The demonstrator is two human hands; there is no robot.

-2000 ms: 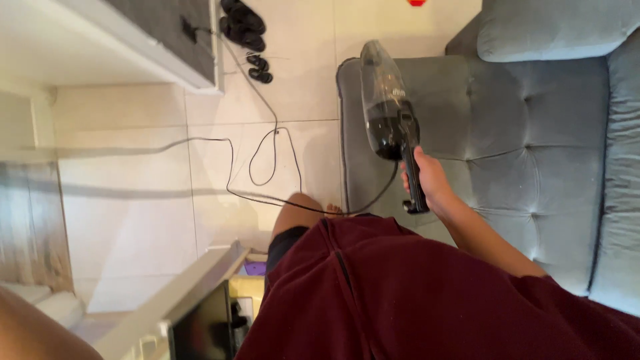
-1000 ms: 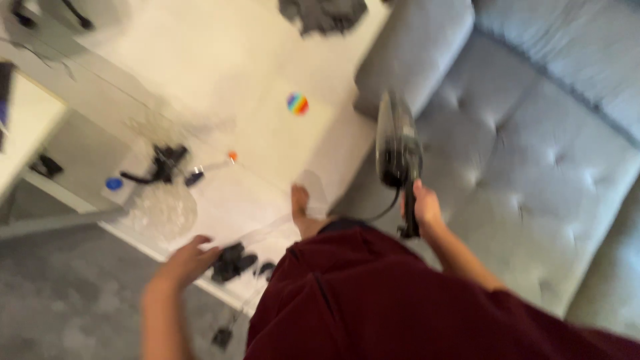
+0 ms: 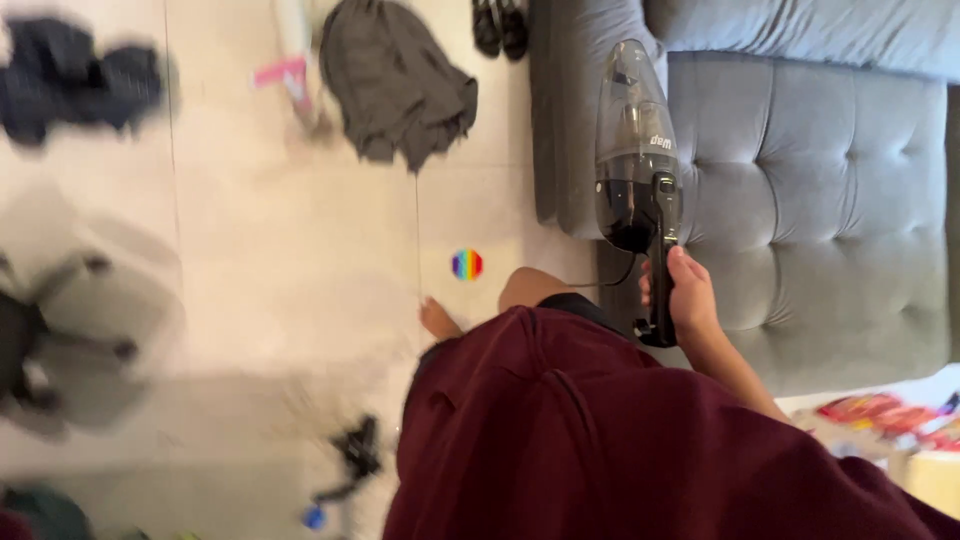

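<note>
My right hand [image 3: 691,294] is closed around the black handle of a Wap handheld vacuum cleaner [image 3: 637,150]. The vacuum's clear nozzle points toward the top of the view, in front of the arm of a grey tufted sofa [image 3: 810,202]. A thin black cord [image 3: 611,283] runs from the vacuum toward my leg. My left hand is outside the view.
On the tiled floor lie a grey cloth [image 3: 397,82], dark clothing [image 3: 75,79], a rainbow-coloured round toy [image 3: 467,265], a pink and white object [image 3: 289,79] and black sandals [image 3: 500,26]. A swivel chair base [image 3: 30,337] stands at left. Red packages [image 3: 874,412] are at lower right.
The view has turned strongly across the room. My left hand, visible over the floor one second ago, is out of view now. My right hand keeps hold of the vacuum throughout.
</note>
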